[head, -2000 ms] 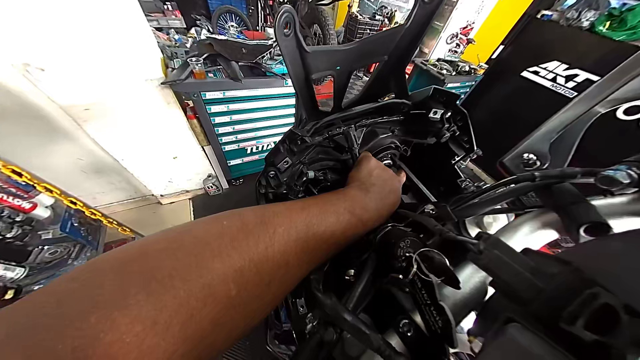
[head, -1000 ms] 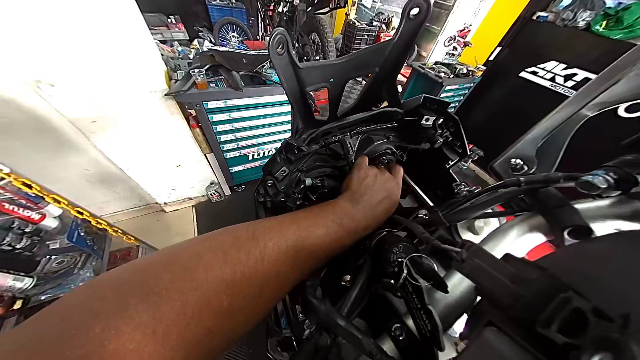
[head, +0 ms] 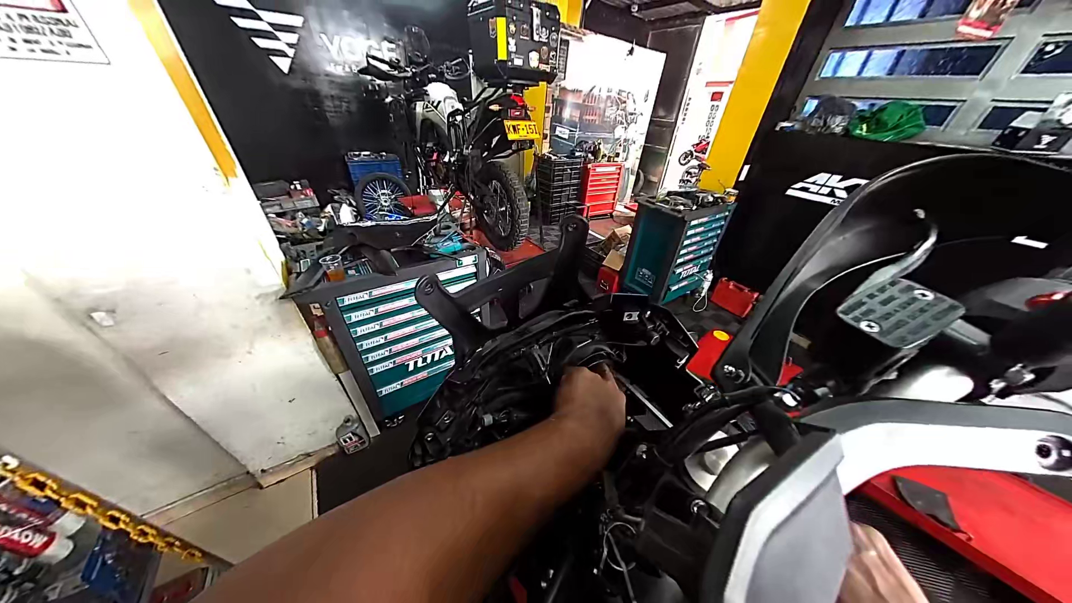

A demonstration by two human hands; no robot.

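My left hand [head: 590,406] reaches into the back of a black motorcycle headlight assembly [head: 502,377]. Its fingers are bent at a round black part [head: 591,356] and mostly hidden, so a grip on it cannot be made out. A thin metal rod [head: 649,400] runs just right of the hand. My right hand [head: 875,569] shows only in part at the bottom edge, beside a grey and white handguard [head: 787,519]; its fingers are out of sight. A black bracket [head: 502,293] with two upright arms stands beyond the headlight assembly.
Cables and a wire loop [head: 618,544] lie below my left wrist. A dark windscreen [head: 938,201] and a reservoir cover [head: 904,310] are at right. Green tool cabinets [head: 402,335] stand beyond the motorcycle, with another motorcycle [head: 494,151] behind. A yellow chain [head: 100,511] hangs at lower left.
The view has swung up and to the right. My right hand and the handguard have come into sight at lower right. My left hand stays at the round part.
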